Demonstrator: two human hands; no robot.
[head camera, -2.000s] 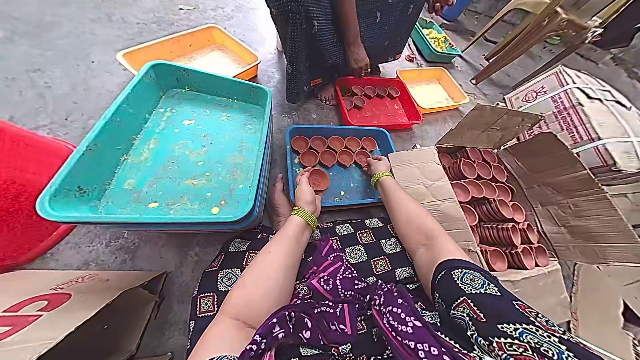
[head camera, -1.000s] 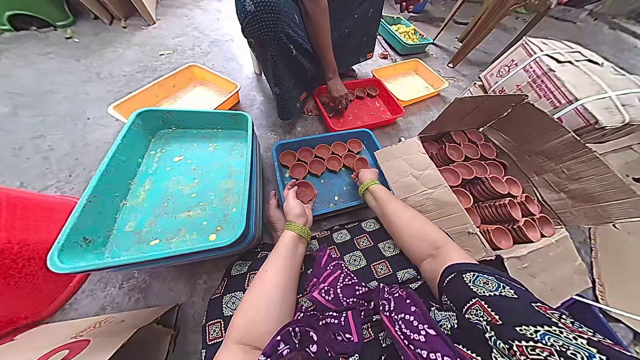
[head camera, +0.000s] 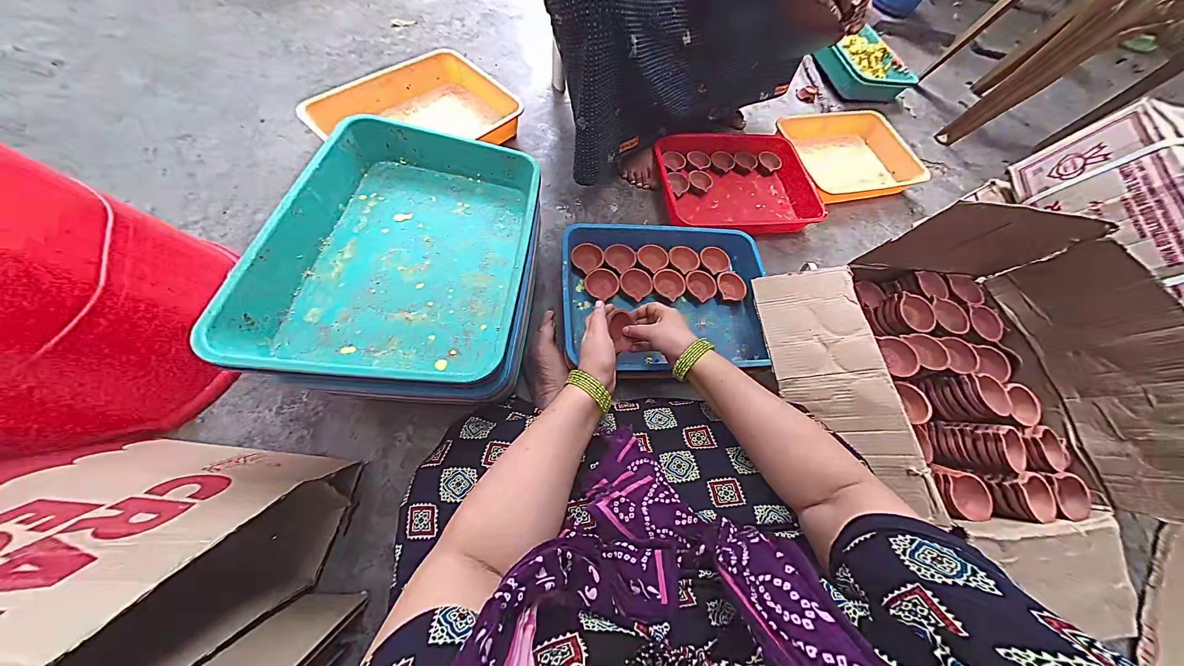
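My left hand (head camera: 598, 350) holds a small clay lamp cup (head camera: 620, 329) over the near left part of a blue plastic tray (head camera: 754, 319). My right hand (head camera: 660, 330) touches the same cup from the right, its fingers bent against it. Two rows of clay cups (head camera: 653, 258) stand in the far half of the tray. To the right, an open cardboard box (head camera: 826, 361) holds many more clay cups (head camera: 976, 449), packed in rows, several tipped on their sides.
Stacked teal trays (head camera: 250, 305) stand at left, beside a red tub (head camera: 83, 305). Beyond are orange trays (head camera: 319, 116) and a red tray (head camera: 740, 224) with clay cups, next to a person's bare foot (head camera: 640, 168). Cardboard (head camera: 139, 527) lies near left.
My right hand has moved left from the tray's right side to the cup in my left hand. The other person's hand has left the red tray.
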